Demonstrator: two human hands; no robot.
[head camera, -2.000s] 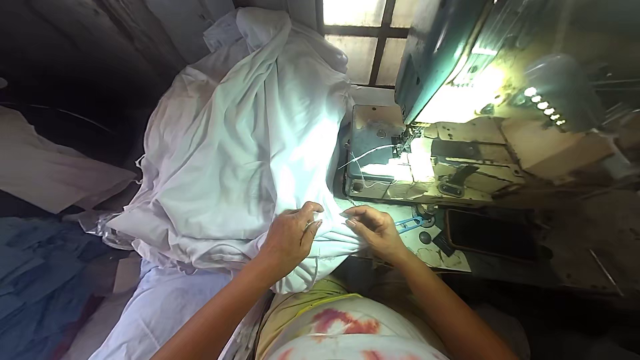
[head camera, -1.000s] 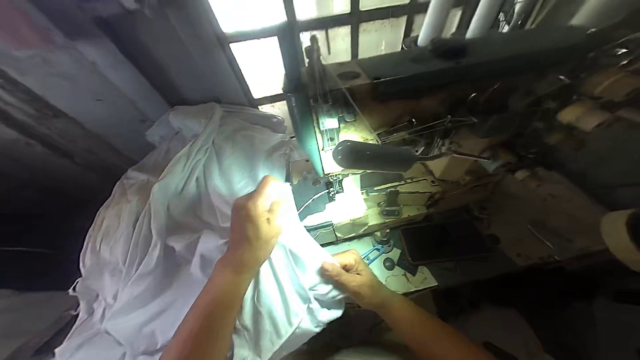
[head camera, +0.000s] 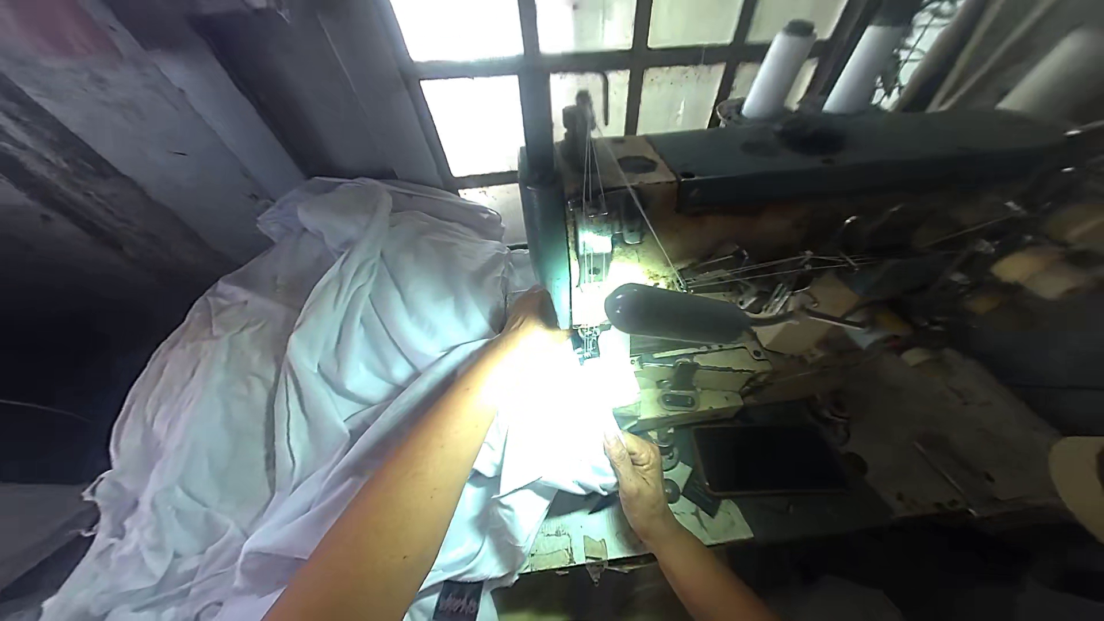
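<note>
White fabric (head camera: 388, 310) lies heaped on the left and runs under the lit needle area of an industrial sewing machine (head camera: 750, 164). My left hand (head camera: 533, 323) is on the cloth just left of the presser foot (head camera: 589, 343); glare washes out its fingers. Nearer my body, my right hand (head camera: 636, 474) pinches the fabric's right edge between thumb and fingers. Threads run down the machine head to the needle. A dark label (head camera: 457, 601) bearing writing shows on the cloth at the bottom.
A dark lamp head (head camera: 677, 312) juts out right of the needle. White thread cones (head camera: 779, 71) stand behind the machine arm, before a barred window (head camera: 474, 112). A dark flat rectangular device (head camera: 770, 459) lies on the table at the right. Small dark items lie beside my right hand.
Both hands have brought the white cloth to the needle area; one second ago they held it in front of the machine, to its lower left. The view has tilted up.
</note>
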